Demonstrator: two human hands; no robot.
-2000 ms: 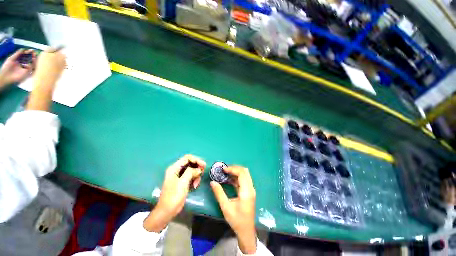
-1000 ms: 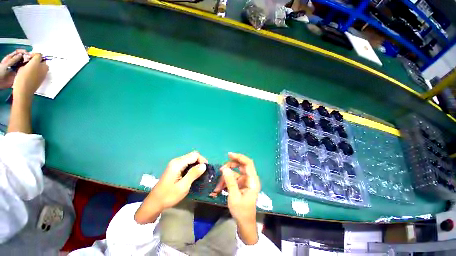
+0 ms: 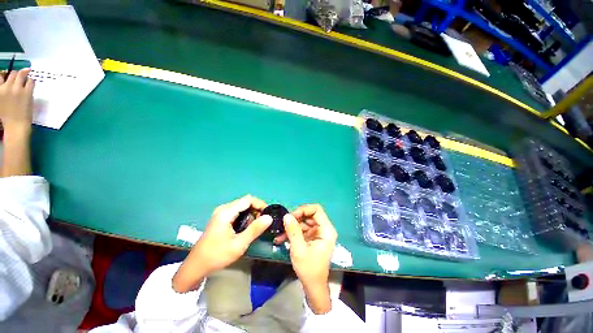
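Observation:
A black round unit (image 3: pixel 274 220) is held between my two hands just above the near edge of the green bench. My left hand (image 3: pixel 227 235) grips it from the left, with a second dark round part (image 3: pixel 244 220) under its fingers. My right hand (image 3: pixel 308 242) has its thumb and fingertips on the right side of the unit. The finer detail of both parts is too blurred to tell. To the right, a clear blister tray (image 3: pixel 418 245) holds black units in its far rows; its near pockets look see-through.
Beyond the tray lie clear empty trays (image 3: pixel 495 201) and a dark tray stack (image 3: pixel 553 188). At the left, a neighbour's hand (image 3: pixel 15 104) is at a white booklet (image 3: pixel 55 58). Clear tape patches (image 3: pixel 388 262) line the near edge. A red button (image 3: pixel 579 281) shows at lower right.
The black unit, held apart in my right hand earlier, is now between both hands. My right fingers have closed onto it. The view has shifted, and the neighbour's hand has moved left.

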